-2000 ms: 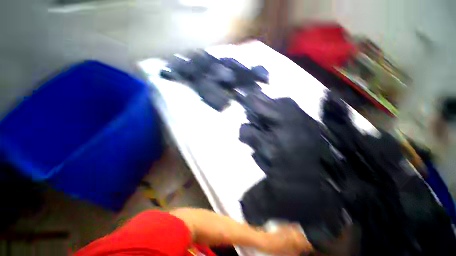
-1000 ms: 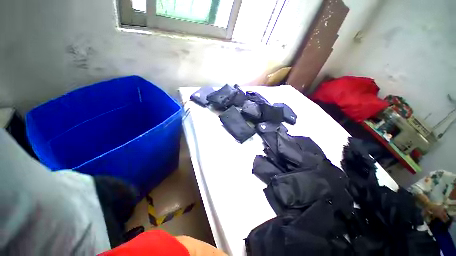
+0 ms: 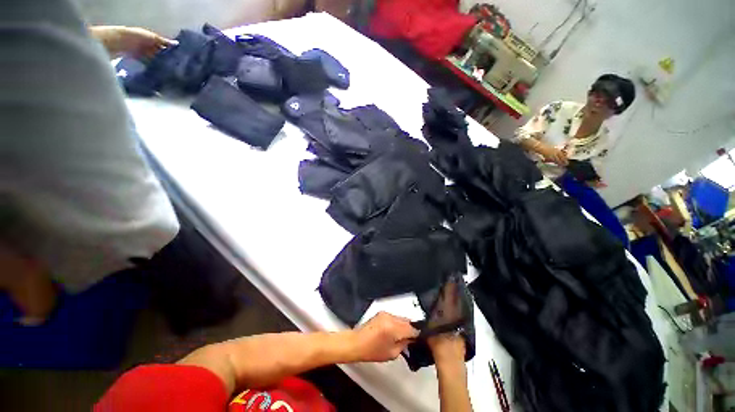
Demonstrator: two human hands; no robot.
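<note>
A black sewn piece, sheer in part, lies at the near edge of the white-covered table. My left hand is closed on its left edge. My right hand reaches into or under the piece; its fingers are hidden by the fabric. A pile of black pieces lies just beyond my hands. A larger tangled heap of black pieces lies to the right. Thread snips lie on the cloth between my right hand and that heap.
A person in grey stands at the left, one hand at the far group of black pieces. Another person in a patterned shirt is beyond the table. A blue bin, red fabric and a sewing machine also show.
The view has swung right and down. Both my hands now show at the black piece. The person in grey has a hand at the far pieces, and the second person's head has come into view.
</note>
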